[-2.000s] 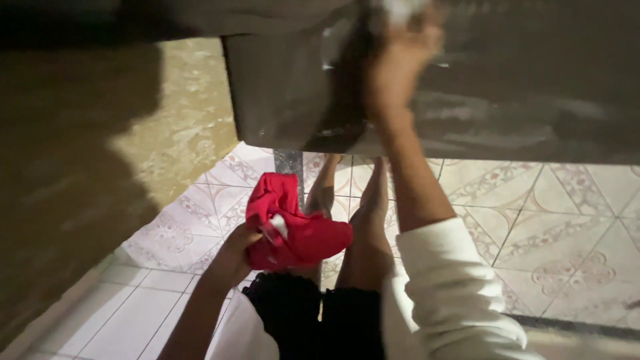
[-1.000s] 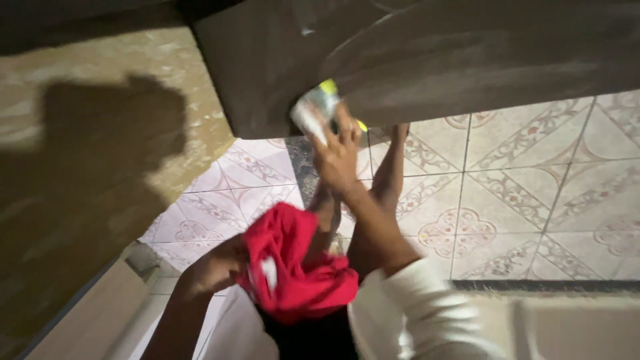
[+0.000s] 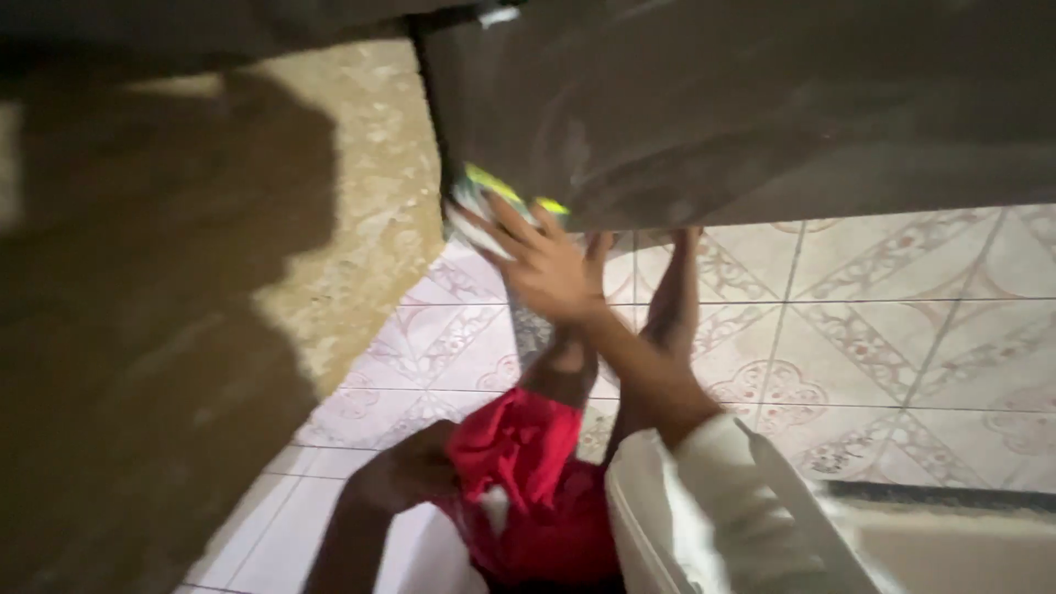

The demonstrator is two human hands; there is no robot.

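My right hand (image 3: 549,268) presses a pad (image 3: 487,202), white with yellow-green edges, against the lower left corner of a dark, smooth panel (image 3: 701,124). The pad is blurred, so whether it is a sponge or a folded cloth cannot be told. Low in the view, my left hand (image 3: 417,466) grips a bunched red cloth (image 3: 520,450) in front of my lap. A small white patch shows among the folds of the cloth. Pale streaks mark the panel's surface.
A rough yellowish-brown wall (image 3: 371,148) stands on the left, with a large shadow over it. Patterned tiles (image 3: 866,330) cover the floor beneath the panel. My legs and feet are under the panel's lower edge. A pale ledge (image 3: 957,544) lies at the lower right.
From high on the panel, my right hand has come down with the pad to the lower left corner beside the wall. My left hand still holds the red cloth.
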